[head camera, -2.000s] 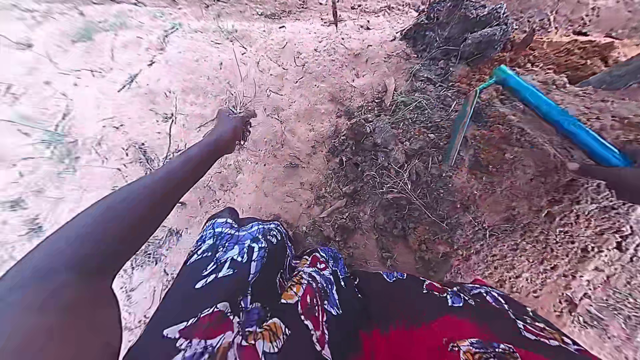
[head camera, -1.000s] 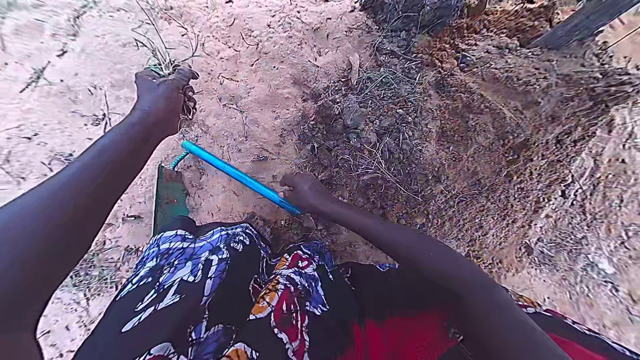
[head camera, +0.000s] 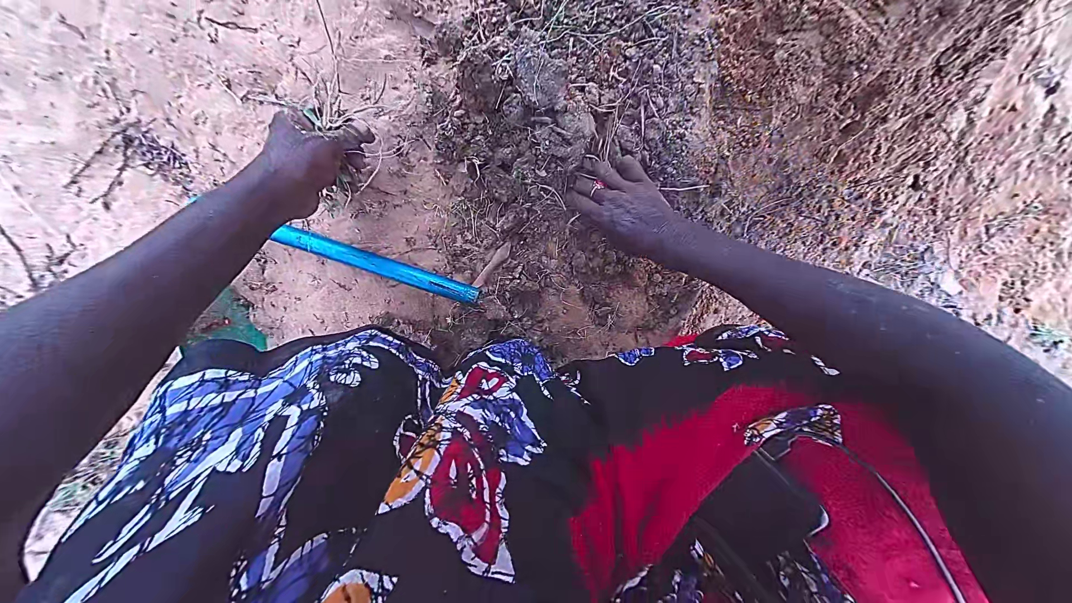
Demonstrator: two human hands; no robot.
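My left hand (head camera: 308, 159) is closed around a small bunch of weeds with thin roots and stems (head camera: 335, 113), above bare soil at the upper left. My right hand (head camera: 624, 201), with a ring on one finger, reaches down onto dry stalks (head camera: 610, 138) among loose clods; whether its fingertips grip them I cannot tell. Between and below the hands, a hoe lies on the ground with its blue handle (head camera: 377, 265) slanting down to the right. Its green blade (head camera: 226, 322) shows partly, beneath my left forearm and beside the patterned cloth.
A band of dark clods and dry plant litter (head camera: 536, 100) runs down the middle. Pale, sandy soil (head camera: 167, 50) with scattered twigs lies to the left, rougher reddish earth (head camera: 837, 109) to the right. Patterned cloth (head camera: 469, 469) covers my lap along the bottom.
Two seconds ago the hoe was at my right hand on the right; one second ago it was at the left. My right hand has since moved off it to the clods. My left hand keeps the weeds.
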